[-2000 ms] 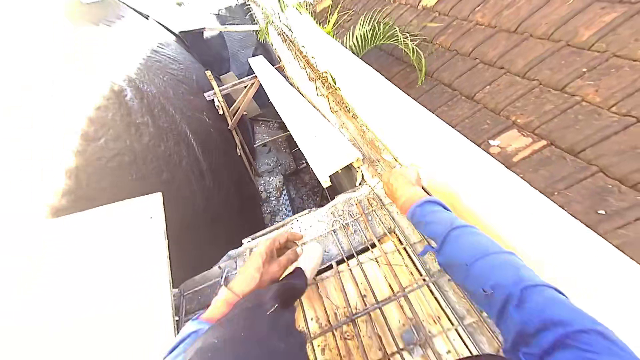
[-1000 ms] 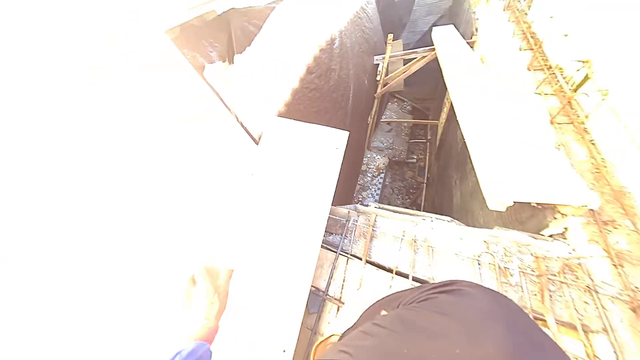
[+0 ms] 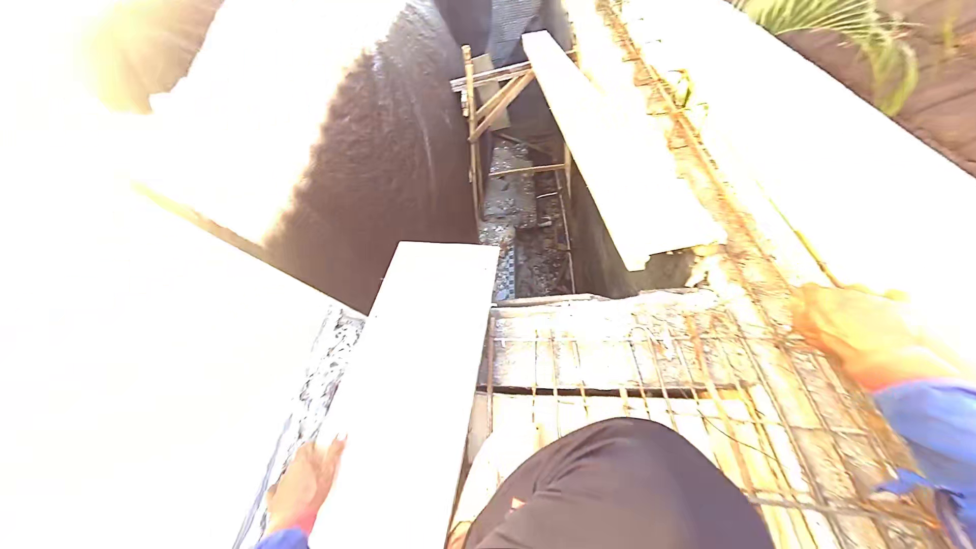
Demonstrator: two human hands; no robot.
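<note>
My left hand [image 3: 306, 479] rests at the left edge of a long pale board [image 3: 415, 381]; glare hides whether its fingers grip the edge. On the right, my right hand [image 3: 862, 328] lies on the top of the bright wall beside the rusty reinforcing bars [image 3: 671, 107]; whatever is under its palm is hidden. A grid of steel rebar [image 3: 663, 366] spreads over boards between the two hands. My dark-clothed knee [image 3: 618, 488] covers part of that grid.
Beyond the rebar drops a deep narrow gap with rubble [image 3: 511, 191] at its bottom. Wooden bracing [image 3: 496, 99] spans it. A second pale board [image 3: 610, 145] leans along the right wall. Palm fronds [image 3: 846, 38] overhang a tiled roof [image 3: 945, 91] at upper right.
My left hand was over the rebar two seconds ago and is now beside the pale board at left. My right hand, out of view one second ago, shows again on the right wall.
</note>
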